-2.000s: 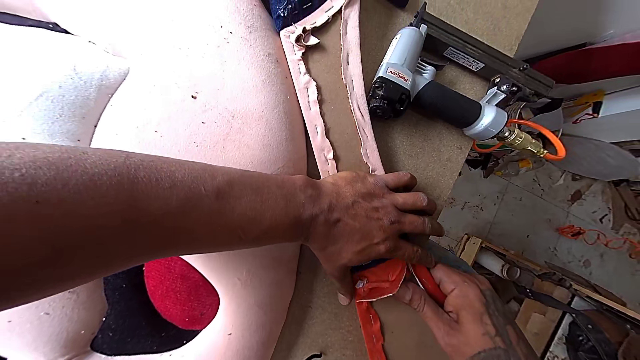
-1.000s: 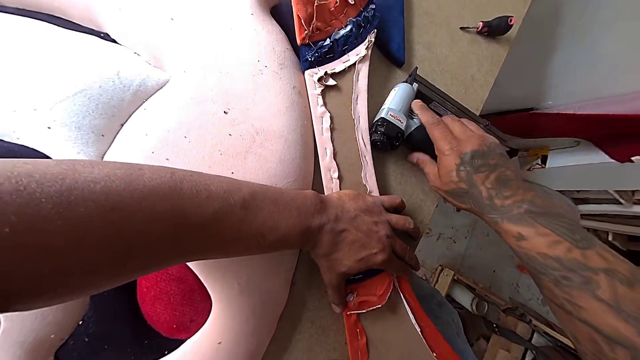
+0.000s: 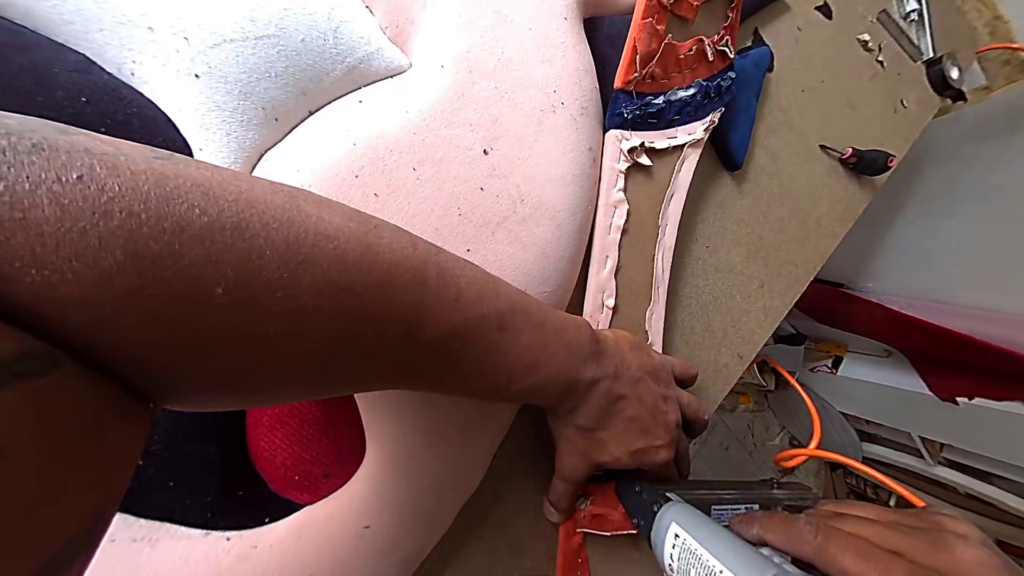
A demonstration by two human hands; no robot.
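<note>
My left hand (image 3: 628,416) presses down on the upholstered strip where its pink fabric edge (image 3: 606,248) meets the orange fabric piece (image 3: 602,512). My right hand (image 3: 872,540) is on the pneumatic stapler (image 3: 696,540) at the bottom right, its grip partly out of frame. The stapler's nose rests at the orange fabric, just below my left fingers. Staples line the folded pink edges. Farther up, a blue fabric band (image 3: 668,104) and another orange section (image 3: 680,48) continue the strip. A large padded pink panel (image 3: 480,176) with white, black and red parts lies to the left.
The brown board (image 3: 744,232) lies under the work. On it are a screwdriver (image 3: 868,161), a metal tool (image 3: 912,28) and fabric scraps. An orange air hose (image 3: 812,416) loops beyond the board's edge, near dark red fabric (image 3: 928,352) and a cluttered floor area.
My right hand was on the orange fabric, then reached the stapler lying on the board. The stapler is now down at the orange fabric beside my left hand, which has stayed on the strip.
</note>
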